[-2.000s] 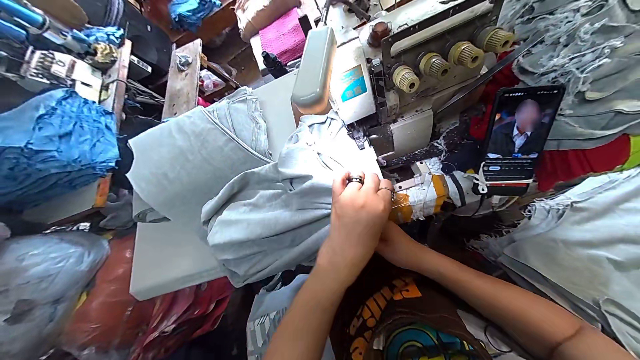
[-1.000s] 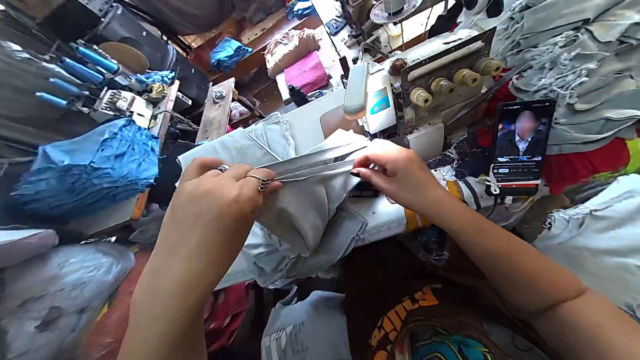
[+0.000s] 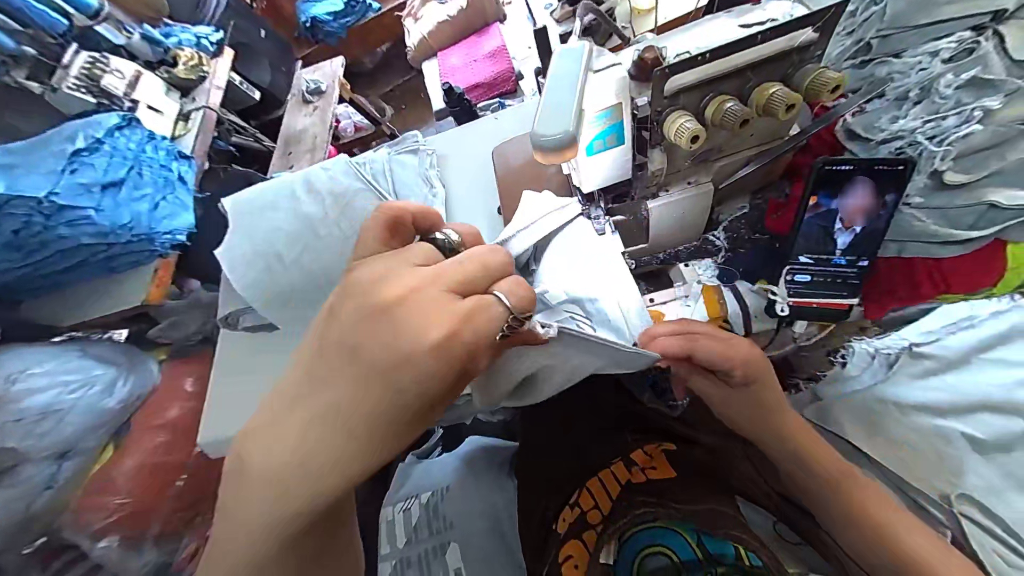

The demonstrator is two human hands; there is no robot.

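Observation:
A light grey fabric piece [image 3: 560,360] stretches between my two hands in front of an overlock sewing machine [image 3: 608,120]. My left hand [image 3: 432,296], wearing rings, pinches its edge at the centre; the fingertips are partly hidden. Near the cloth's right corner, my right hand [image 3: 712,360] grips the edge between thumb and fingers. Part of the fabric lies close to the presser foot [image 3: 596,218]; whether it is under the foot cannot be told. More folded grey fabric [image 3: 296,224] rests on the machine table [image 3: 256,384] to the left, behind my left hand.
A phone [image 3: 850,232] showing a video stands right of the machine. Frayed grey cloth [image 3: 944,128] is piled at the right. Blue fabric [image 3: 96,200] and plastic-wrapped bundles [image 3: 72,416] lie at the left. A pink cloth [image 3: 478,64] lies beyond the table.
Two seconds ago both hands were together by the machine; one second ago they held a cloth strip stretched between them. Now my right hand is lower, at the fabric's corner.

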